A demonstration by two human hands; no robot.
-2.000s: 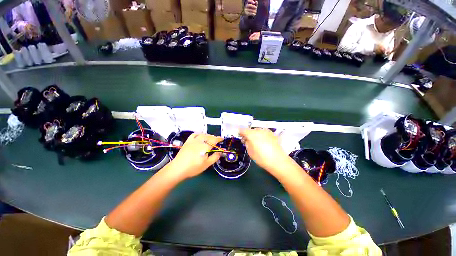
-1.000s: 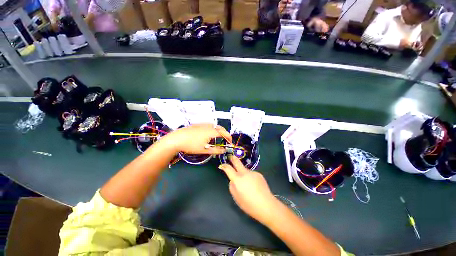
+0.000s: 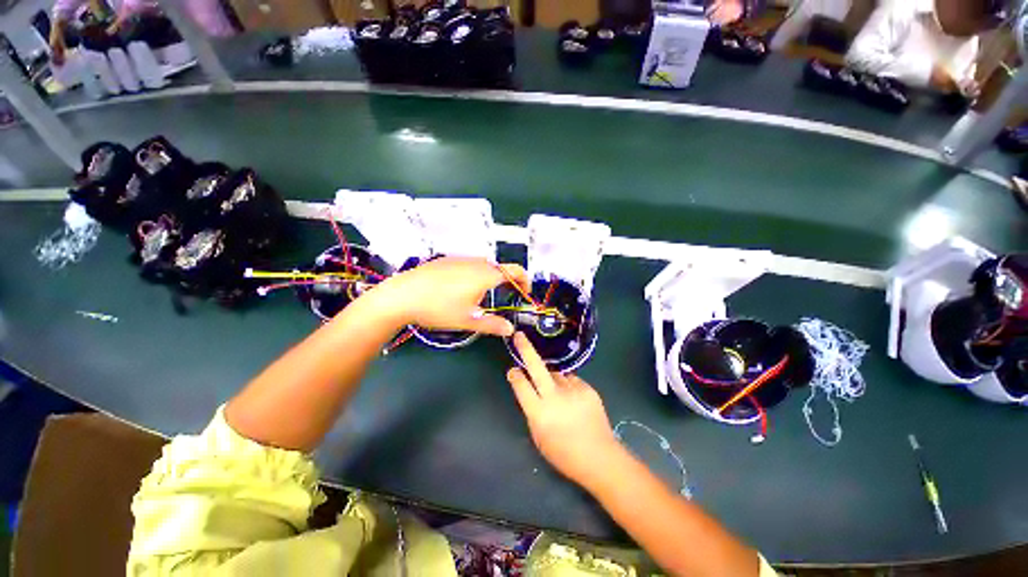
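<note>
A white camera housing with a black inside stands open side up in front of me, its white bracket behind it. My left hand is at its left rim, fingers on the red and yellow wire harness. My right hand is at the housing's front left rim, index finger reaching up to it. A pale disc shows inside the housing. Two more housings with loose leads stand to the left, partly hidden by my left hand and arm. A thin lead lies partly behind my right forearm.
Another housing stands to the right, beside a tangle of thin leads. A screwdriver-like tool lies at the right. Waiting housings are at the far right, black camera modules at the left. People sit across the bench.
The view has shifted. My right hand has moved from behind the housing to its front left rim. My left hand has stayed at the left rim, its arm now more across the left housings.
</note>
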